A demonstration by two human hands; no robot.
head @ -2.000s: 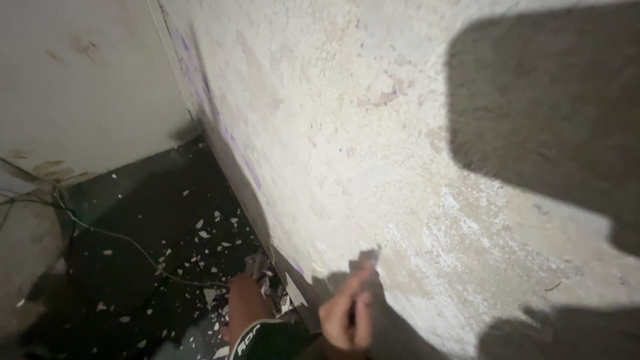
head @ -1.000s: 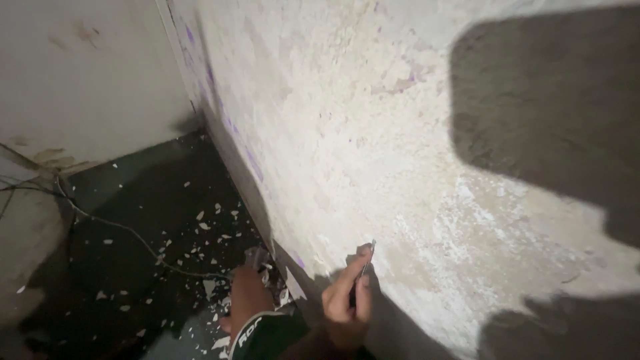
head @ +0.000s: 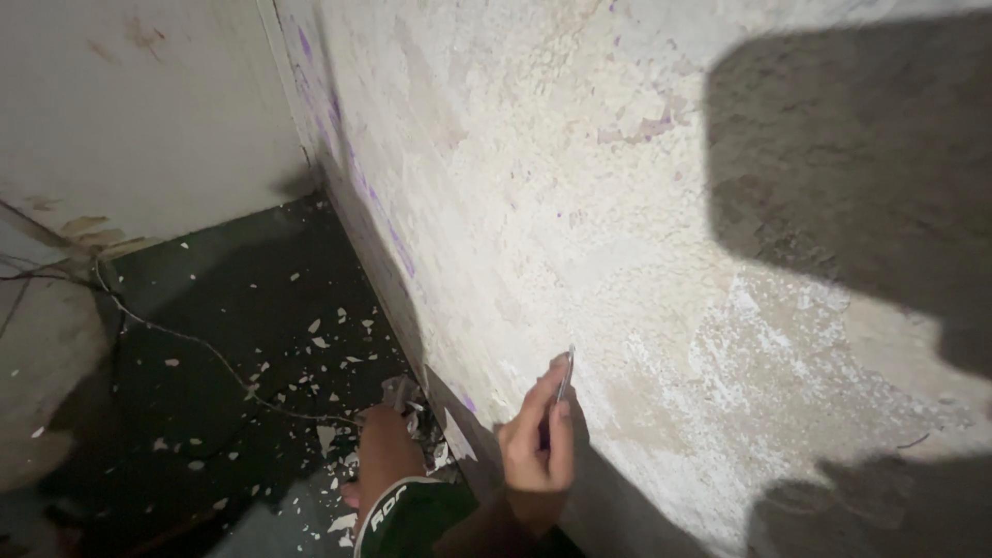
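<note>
My left hand is low against the pale, worn wall, its thumb and index finger closed on a thin metal tool. The tool's tip points up and meets or nearly meets the wall; its exact kind cannot be told. Flaked paint, a rough whitish patch and purple marks show on the wall's surface. A bare bent leg in green shorts with white trim lies left of the hand. My right hand is out of view.
Pale flakes lie scattered over the dark green floor. A thin cable runs across it toward the leg. Crumpled debris sits by the wall's base. Another wall meets the first at a corner. Large shadows fall on the right.
My left hand stays low on the wall, with small shifts in its pose. The thin tool shows more clearly now than two seconds ago.
</note>
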